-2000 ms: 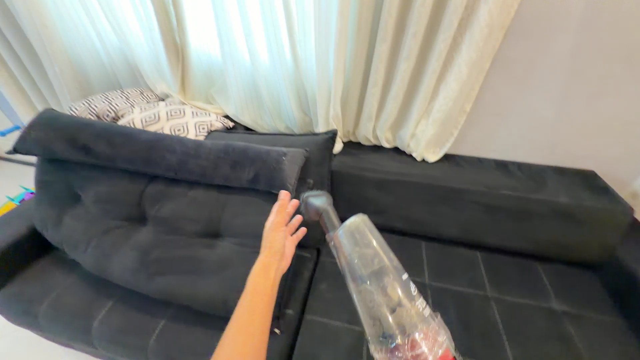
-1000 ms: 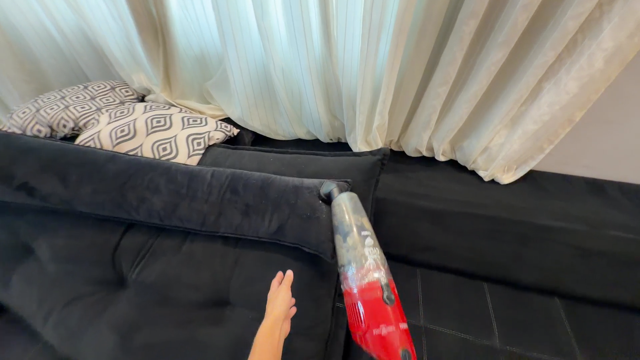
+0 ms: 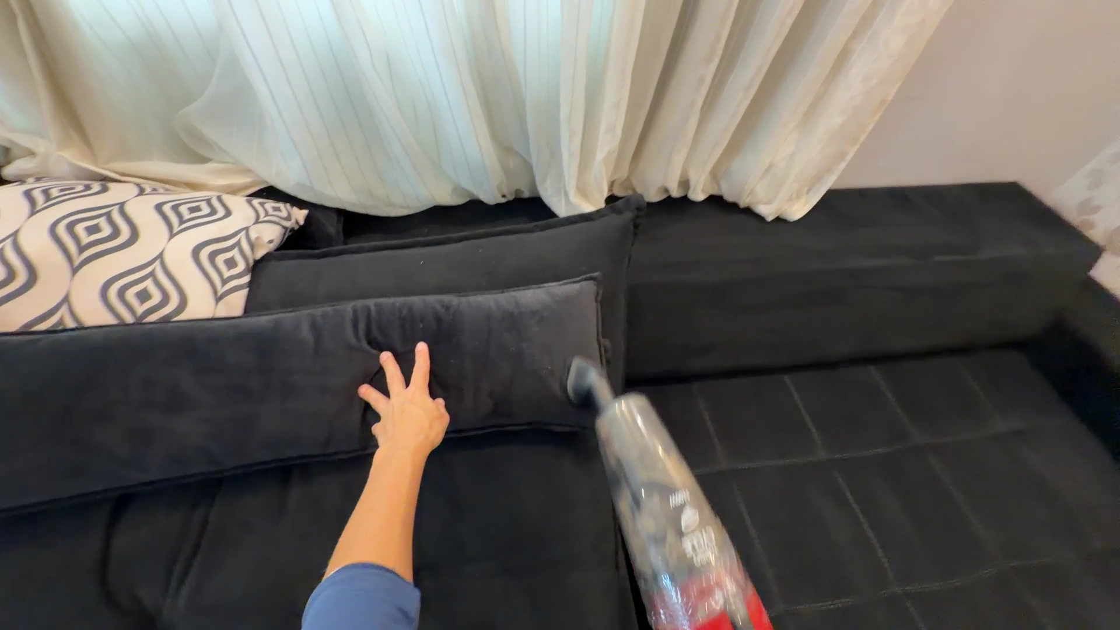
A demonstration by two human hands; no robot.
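My left hand (image 3: 409,407) presses with spread fingers on the front of a long black fabric sofa cushion (image 3: 490,359), where the cloth creases under the fingertips. To its right is a handheld vacuum cleaner (image 3: 674,516) with a clear dust cup and a red body. Its small dark nozzle (image 3: 584,382) touches the cushion near its right end. The vacuum's handle lies below the frame's edge, and my right hand is out of sight.
Behind stands another black cushion (image 3: 455,258), with a patterned white-and-grey pillow (image 3: 149,254) at left. Cream curtains (image 3: 420,105) hang down to the black sofa back (image 3: 831,280). The stitched black seat (image 3: 840,472) extends to the right.
My left hand has moved from below the cushion's upper roll onto its surface, fingers now spread against it. The vacuum's nozzle has shifted from the cushion's corner to its front face. The view has shifted.
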